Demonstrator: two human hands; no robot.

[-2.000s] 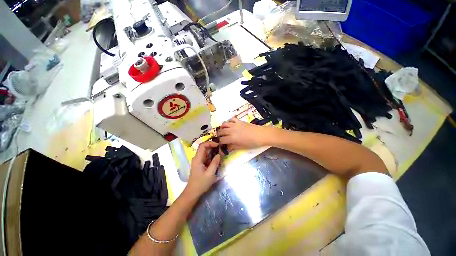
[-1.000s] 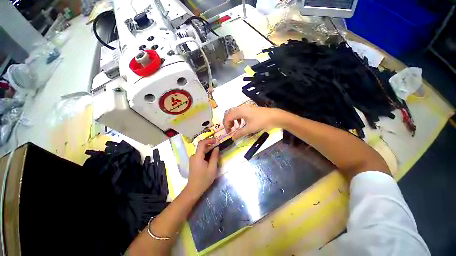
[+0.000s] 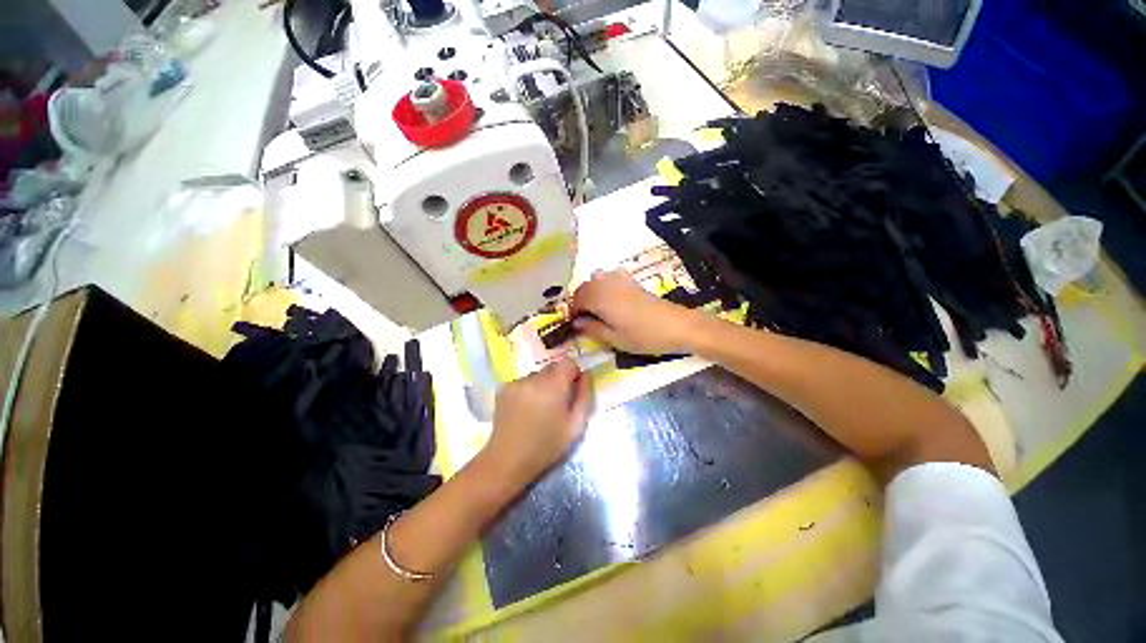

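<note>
A short black strip [image 3: 557, 334] lies by the needle area, under the head of the white sewing machine [image 3: 440, 239]. My right hand [image 3: 625, 314] reaches in from the right, its fingertips closed on the strip's near end. Another black strip [image 3: 647, 361] lies below that hand, above the dark metal plate [image 3: 679, 440]. My left hand [image 3: 540, 408] is curled in a loose fist at the plate's upper left edge, a little below the needle area. Its palm and fingertips are hidden, so whether it holds anything does not show.
A large heap of black strips [image 3: 855, 226] lies right of the machine, a smaller heap [image 3: 352, 427] at the left by the carton [image 3: 38, 427]. A thin red and dark tool [image 3: 1053, 345] and a white crumpled wad [image 3: 1063, 254] lie near the right table edge.
The view has shifted, moving the scene rightward. My left hand has drawn back from the strip and curled. My right hand has brought a strip flat to the needle area.
</note>
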